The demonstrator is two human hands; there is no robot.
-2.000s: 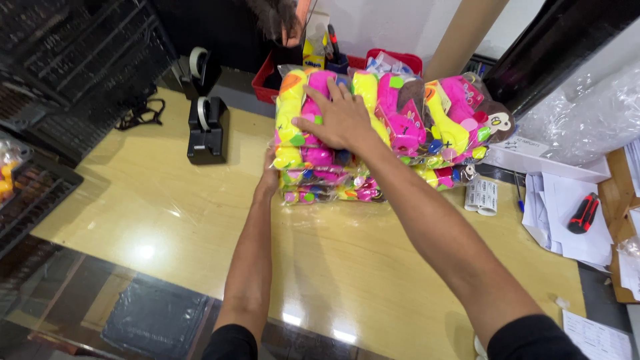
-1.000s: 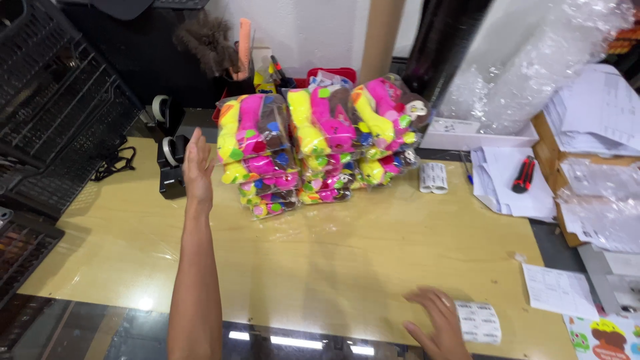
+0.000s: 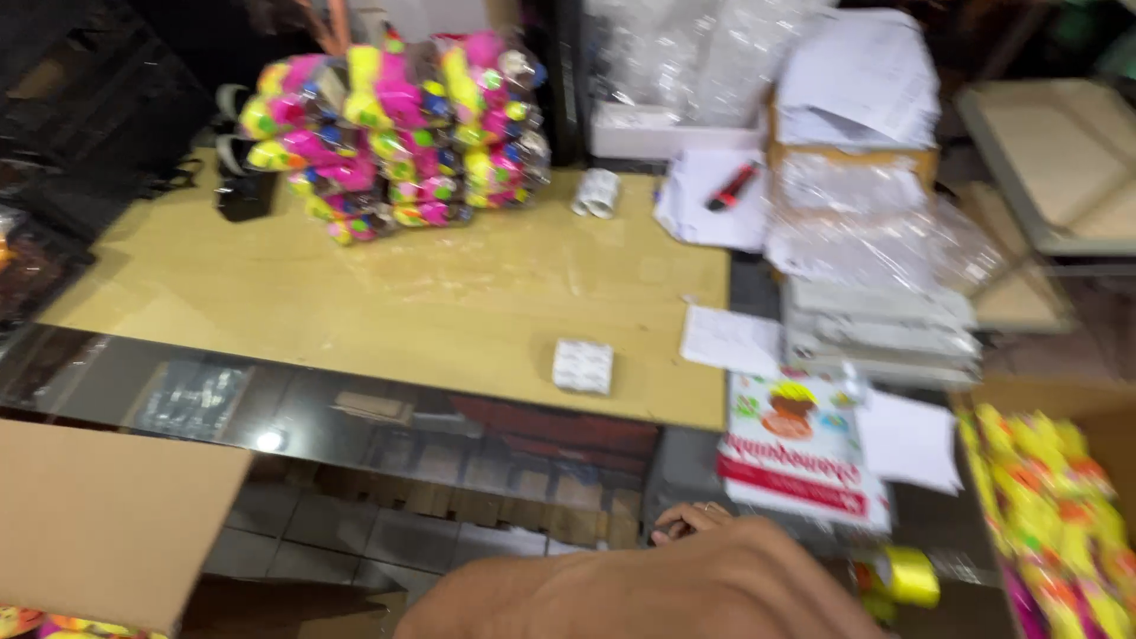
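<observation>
Bare skin of an arm or hand (image 3: 657,590), large and blurred, fills the bottom centre. Just above it show the curled fingers of a hand (image 3: 692,522) with a thin ring. The overlap hides which is my left hand and which my right, and whether either holds anything. These fingers are beside the dark edge of the worktop, below left of a printed colourful sheet (image 3: 799,453). A roll of white labels (image 3: 583,366) lies near the front edge of the yellowish table (image 3: 426,293). Bagged pink and yellow plush toys (image 3: 399,133) stand stacked at the back left.
Two small label rolls (image 3: 596,193) and a red-and-black cutter (image 3: 733,187) on papers lie at the back. A tape dispenser (image 3: 244,191) stands left. Cardboard boxes with bright toys (image 3: 1056,515) flank the lower right and lower left. Yellow tape (image 3: 910,577) is nearby.
The hand that was beside the front label roll has left it, and the raised left hand is no longer beside the toy stack. The view has swung right and down.
</observation>
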